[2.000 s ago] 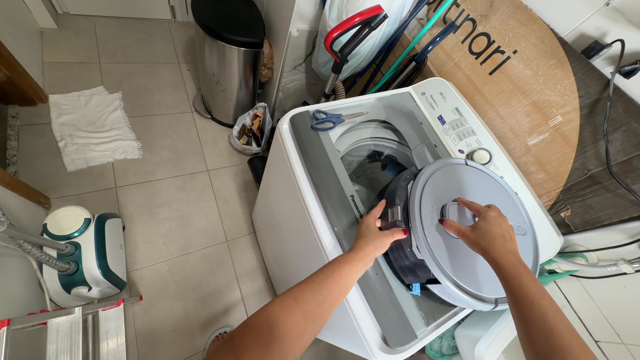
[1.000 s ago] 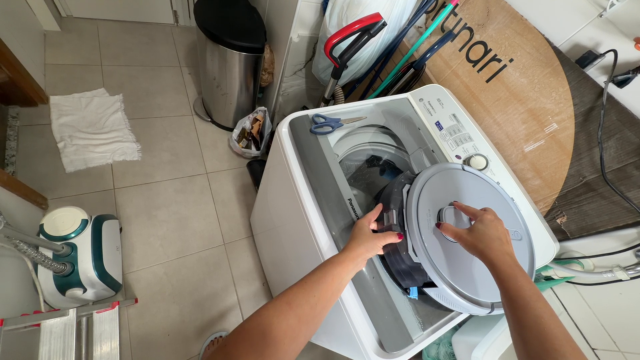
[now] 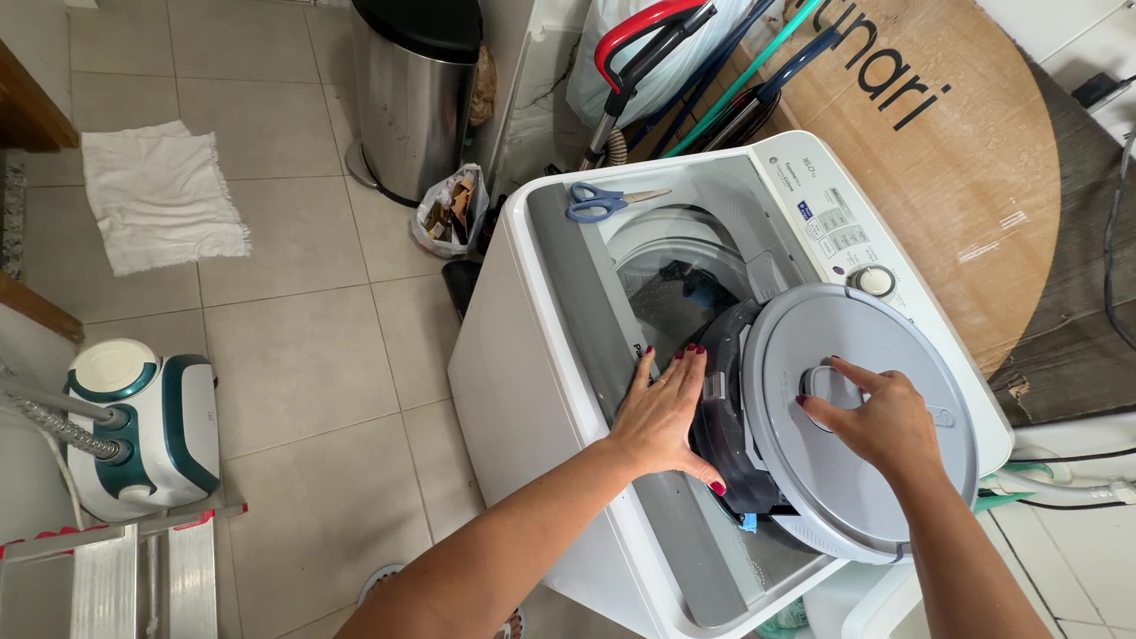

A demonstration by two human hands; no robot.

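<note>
A round grey appliance (image 3: 870,479), looking like a robot vacuum, rests tilted on the glass lid of a white top-loading washing machine (image 3: 524,399). My right hand (image 3: 874,413) grips the round knob (image 3: 830,390) at the middle of its grey top, thumb and index finger on opposite sides. Against the dark side part (image 3: 732,408) of the appliance lies my left hand (image 3: 661,422), fingers spread and thumb low; it does not close around anything. Blue-handled scissors (image 3: 599,202) lie on the lid's far left corner. The underside of the appliance is hidden.
Behind the washer lean a large cardboard sheet (image 3: 941,177) and several mop or broom poles (image 3: 745,80). A steel pedal bin (image 3: 413,106) and a small bag of waste (image 3: 453,213) stand to its left. A white cloth (image 3: 164,195), a canister cleaner (image 3: 146,435) and an aluminium ladder (image 3: 106,577) are farther left.
The left hand's fingers have opened out flatter against the dark side part. The right hand stays at the knob, and the appliance shows no plain move.
</note>
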